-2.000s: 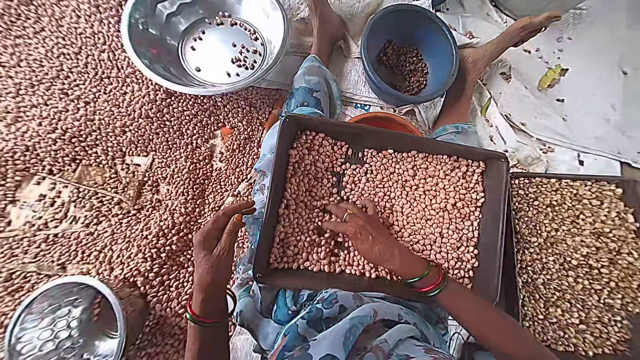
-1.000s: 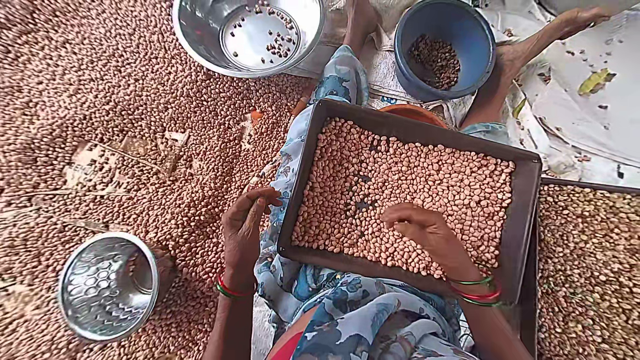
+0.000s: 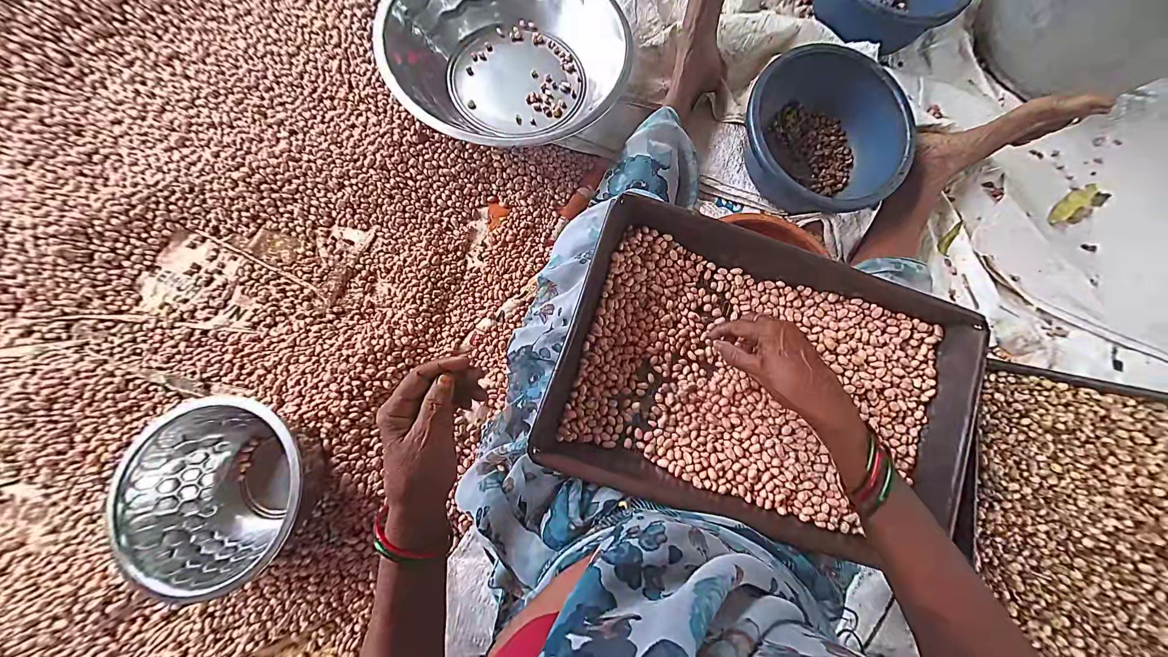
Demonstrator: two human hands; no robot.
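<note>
A dark rectangular tray [image 3: 954, 401] rests tilted across my lap, holding a layer of pinkish-brown nuts or beans [image 3: 757, 447] with a dark gap near its left part. My right hand [image 3: 789, 365] is over the middle of the tray, fingers bent, fingertips at the nuts; whether it pinches one cannot be told. Left of the tray, above the heap on the ground, is my left hand [image 3: 424, 420], its thumb and fingers curled near each other. Nothing is clearly visible between them. Both wrists wear red and green bangles.
A heap of the same nuts [image 3: 228, 164] spreads at the left. On it lies a tipped steel vessel [image 3: 205, 497]. Beyond are a steel basin [image 3: 502, 73] and a blue bowl [image 3: 830, 128], each with some pieces inside. Another filled tray [image 3: 1072, 493] sits at the right.
My right hand has gone from above the nuts, its fingers curled, to lower over the tray's middle with fingers extended. The patch of bare tray at the left has changed shape. The view has shifted.
</note>
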